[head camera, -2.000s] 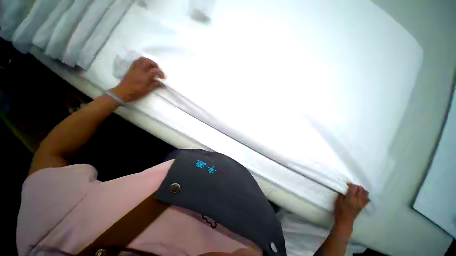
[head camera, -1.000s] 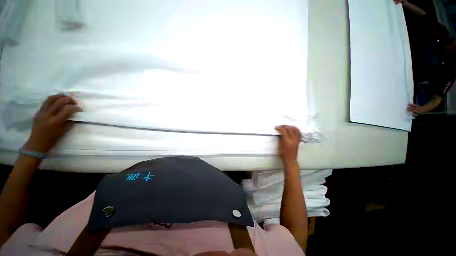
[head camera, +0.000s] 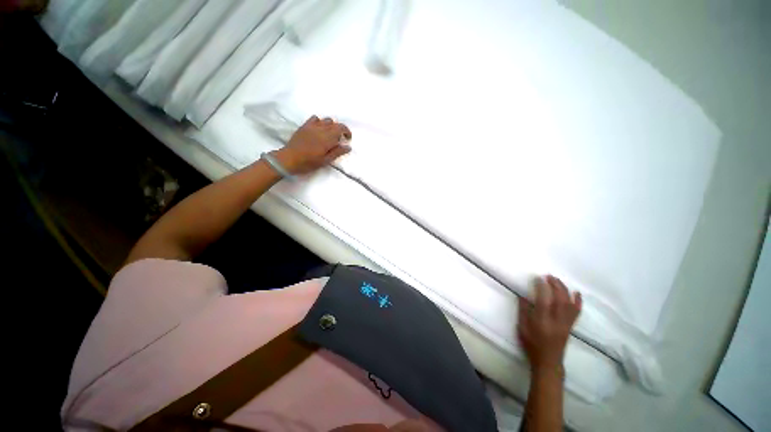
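Note:
A wide stack of thin white sheets lies on the pale table. Its near edge is folded over into a long narrow strip, with a dark line along it. The strip's right end is crumpled and loose. My left hand lies on the strip near its left end, fingers curled at the fold. My right hand lies on the strip further right, fingers bent, slightly blurred. Whether either hand pinches the sheet is hard to tell.
Several folded white bundles overlap in a row at the table's upper left. A narrow white piece lies on the stack near the top. Another white sheet lies at the right edge. The table's rim runs before my apron.
The view has turned and swung back left. The folded edge now forms a thicker strip. My right hand has moved inward from the strip's right end, which is now uncovered.

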